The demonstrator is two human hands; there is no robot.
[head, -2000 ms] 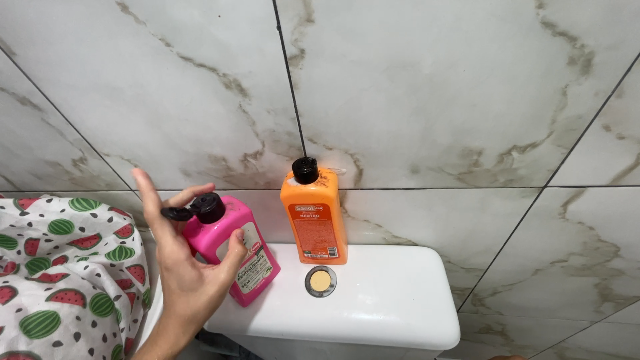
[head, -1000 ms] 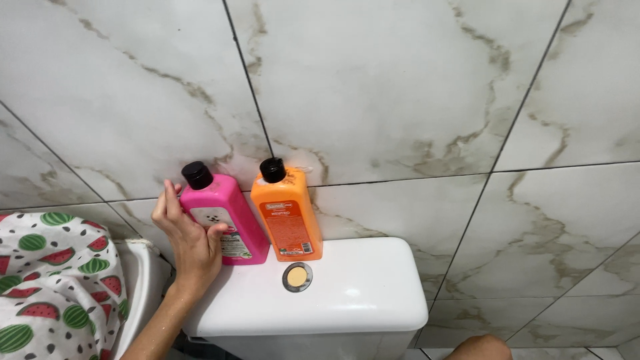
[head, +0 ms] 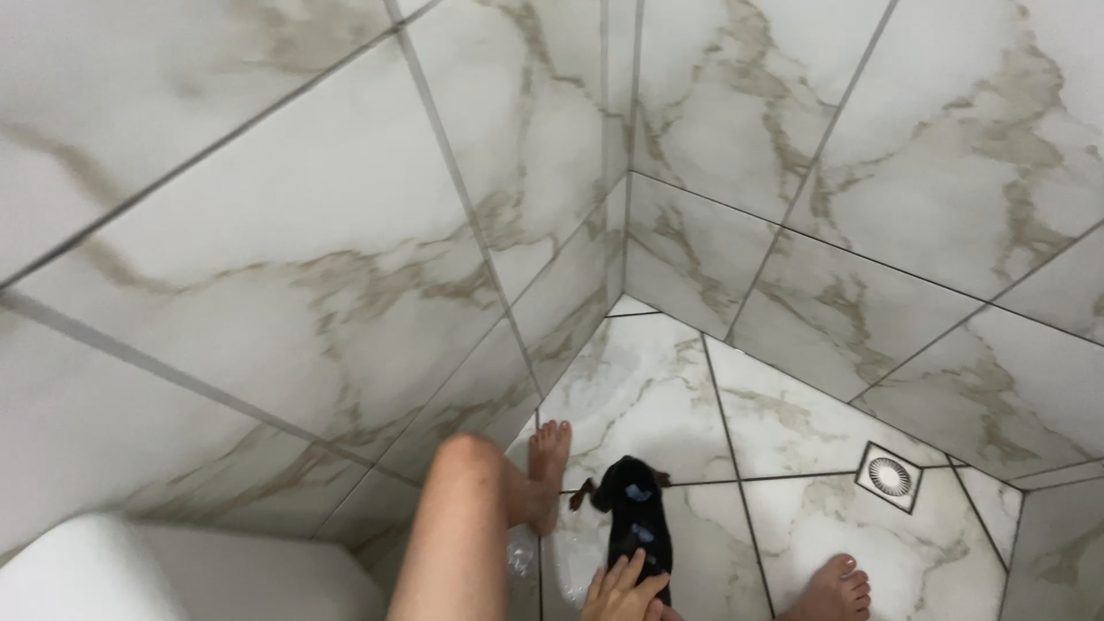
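Note:
A small black puppy [head: 640, 517] with brown paws stands or lies on the tiled floor at bottom centre, its head pointing up the picture. Its coat has shiny bluish patches. My left hand [head: 623, 591] rests on its back, palm down with the fingers apart, partly cut off by the bottom edge. Just right of it, a sliver of skin at the frame edge may be part of my right hand; its shape is hidden. The puppy's rear is out of sight below.
A bent leg with its knee [head: 470, 453] and a bare foot [head: 548, 466] are left of the puppy; another bare foot [head: 841, 591] is at right. A square floor drain [head: 889, 477] lies near the wall. Wet patches mark the floor. The white toilet tank [head: 147, 561] fills the lower left.
The view has swung from the toilet tank down to the floor. My left hand has let go of the pink bottle beside the orange one and is now on the puppy.

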